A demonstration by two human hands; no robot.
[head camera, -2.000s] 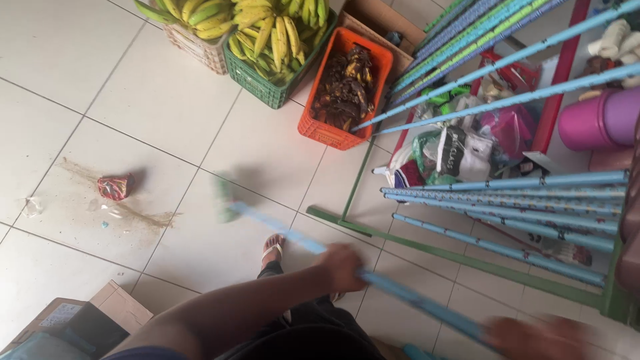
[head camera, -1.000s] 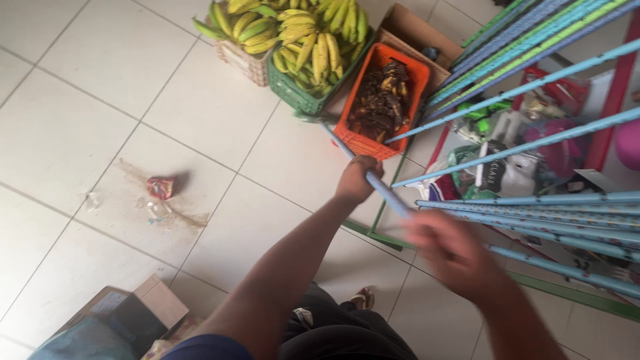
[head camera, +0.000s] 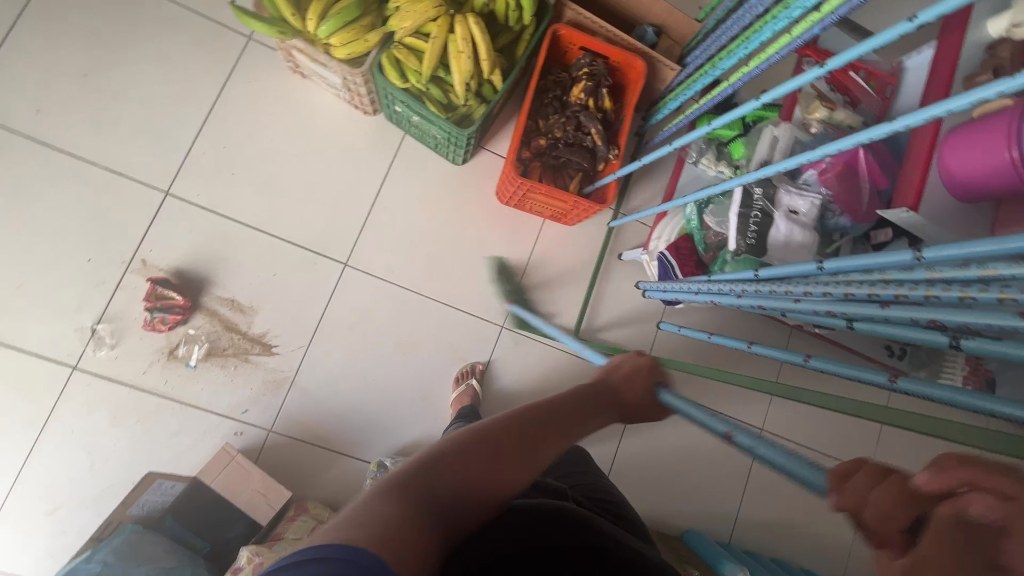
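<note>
My left hand [head camera: 636, 388] is closed around the middle of a light blue broom handle [head camera: 744, 438]. Farther up the same handle, at the lower right, my right hand [head camera: 920, 504] grips it, somewhat blurred. The green broom head [head camera: 512, 296] is at the handle's far end, blurred, over the floor tiles near a green metal bar. Left of it on the tiles lie a crumpled red wrapper [head camera: 167, 305], brown dirt [head camera: 240, 332] and clear plastic scraps [head camera: 192, 350].
An orange crate [head camera: 552, 204] of dark bananas, a green crate [head camera: 428, 128] and a beige crate [head camera: 344, 80] of yellow-green bananas stand ahead. Blue poles [head camera: 800, 168] lean over a rack of packaged goods at right. Cardboard boxes [head camera: 240, 480] sit lower left. My sandalled foot [head camera: 466, 384] is on the tiles.
The broom head has moved away from beside the orange crate, back toward my foot and the green bar. Both hands still hold the handle.
</note>
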